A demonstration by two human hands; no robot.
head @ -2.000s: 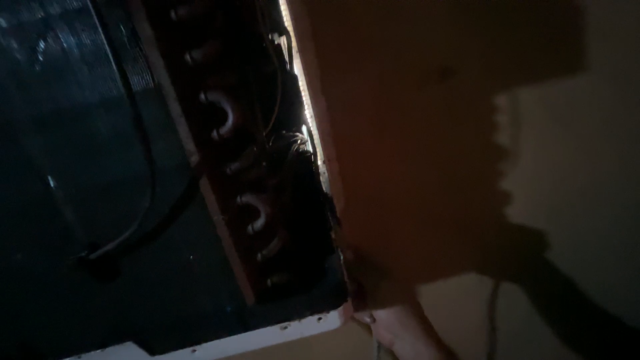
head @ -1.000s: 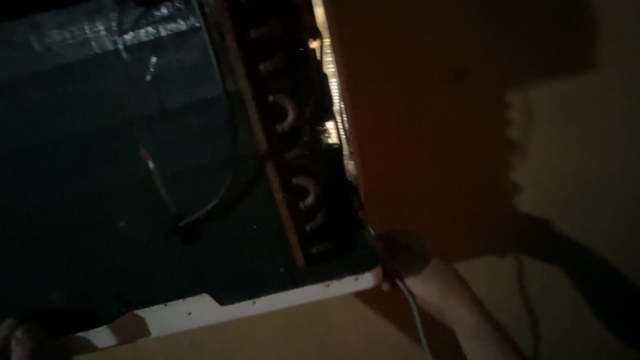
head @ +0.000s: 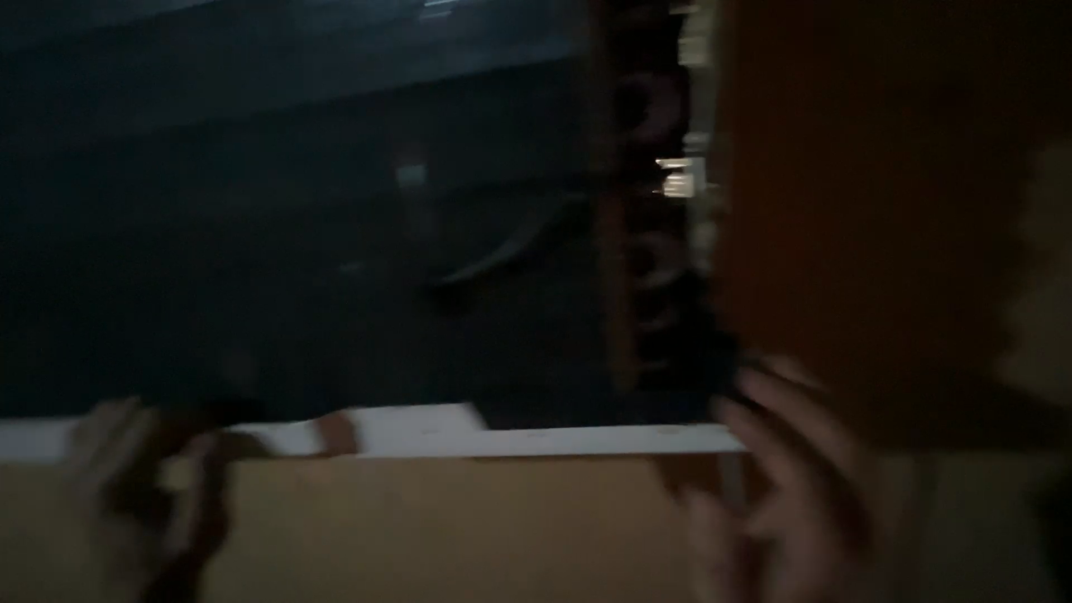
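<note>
A dark appliance with finned coil panel, likely an air-conditioner unit, fills the upper left of the dim, blurred head view. A white edge strip runs along its bottom. My left hand is at the strip's left part, fingers curled over it and thumb below. My right hand is at the strip's right end, its fingertips touching the corner; whether it grips is unclear. Curved copper-like pipe bends line the unit's right side. A thin cable crosses the dark panel.
A lit gap shows beside the pipe bends. To the right stands a brown, shadowed surface. A tan wall lies behind and below the white strip. A cord-like strip hangs near my right hand.
My left hand, out of view at first and then only partly seen at the lower left, now shows on the strip. My right hand has its fingers up at the corner. The view has shifted.
</note>
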